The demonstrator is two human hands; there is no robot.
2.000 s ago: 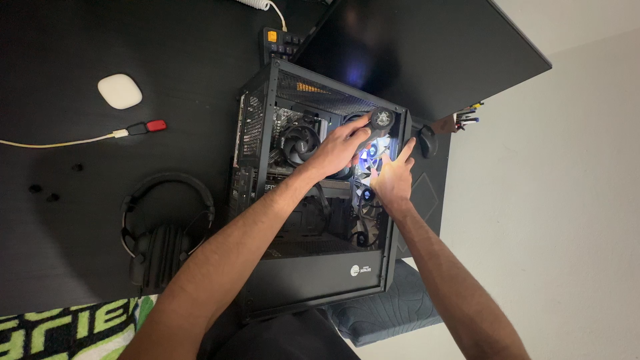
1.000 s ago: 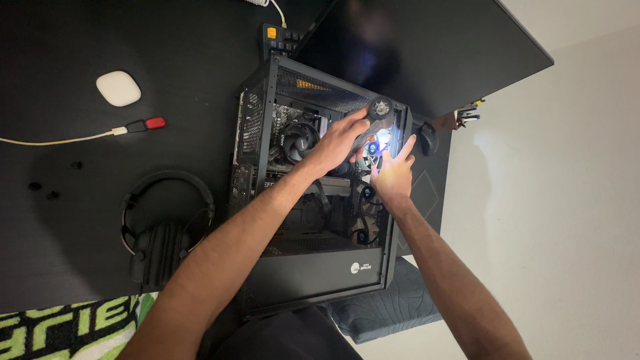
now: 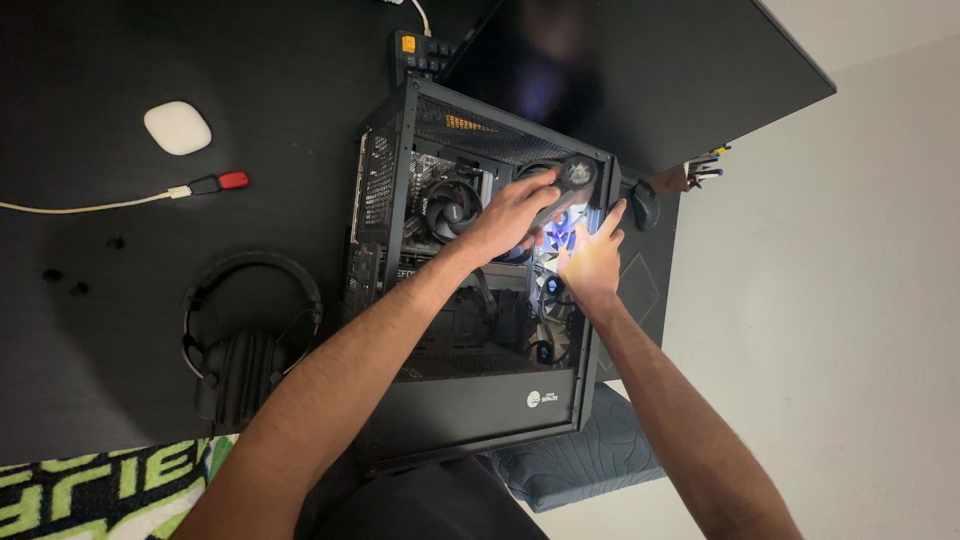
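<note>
An open black computer case stands in front of me, its side panel off. My left hand grips a dark handheld device with a round, marked end; a bright light shines just below it onto the case fans along the right side. My right hand reaches into that lit area, fingers apart, near the case's right frame; glare hides part of its fingertips, so whether it touches a fan is unclear. Left of my hands, a CPU cooler fan sits on the motherboard, above a graphics card.
Black headphones lie left of the case, with small dark pieces, a cable with a red-ended adapter and a white rounded case beyond. A monitor, keyboard, mouse and pen holder stand behind.
The light falling on the fans and on my right hand has shifted. My left hand keeps the dark device in its grip, and both hands stay at the right side of the case.
</note>
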